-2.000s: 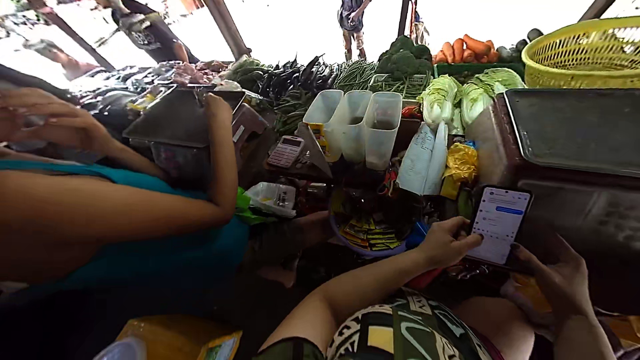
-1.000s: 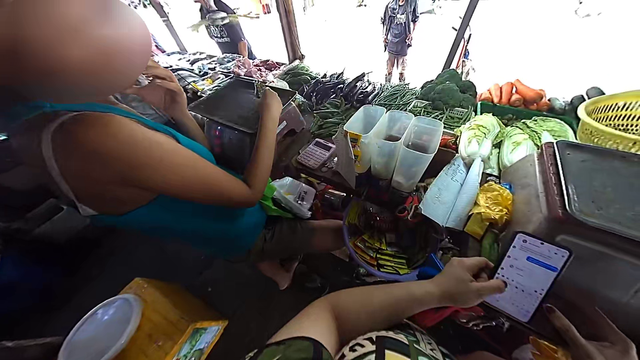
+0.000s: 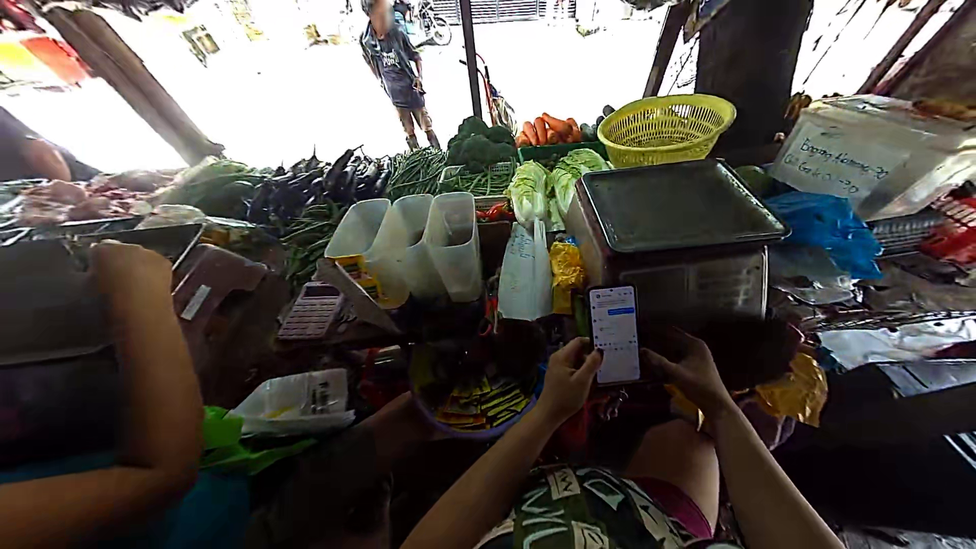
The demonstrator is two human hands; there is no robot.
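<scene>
A smartphone [image 3: 614,335] with a lit chat screen stands upright between my hands, in front of a weighing scale with a flat metal pan [image 3: 682,204]. My left hand [image 3: 572,375] grips the phone's lower left edge, thumb at the screen. On the right edge is my right hand [image 3: 690,370], its thumb against the phone and its fingers in shadow. Left of the phone and below the counter, a round basin [image 3: 496,428] holds yellow packets. White plastic bags [image 3: 521,278] and a yellow wrapper [image 3: 566,267] lie just beyond the phone.
Clear plastic containers [image 3: 455,244] stand beside a calculator [image 3: 311,310]. Behind are eggplants [image 3: 305,187], broccoli [image 3: 480,145], napa cabbages [image 3: 530,191], carrots [image 3: 550,130] and a yellow basket [image 3: 667,131]. A co-worker's arm [image 3: 156,366] reaches in at left; a person [image 3: 395,69] stands beyond the stall.
The view has turned right, showing more of the counter there. Both hands stay on the phone, which was tilted one second ago and is now nearly upright in view.
</scene>
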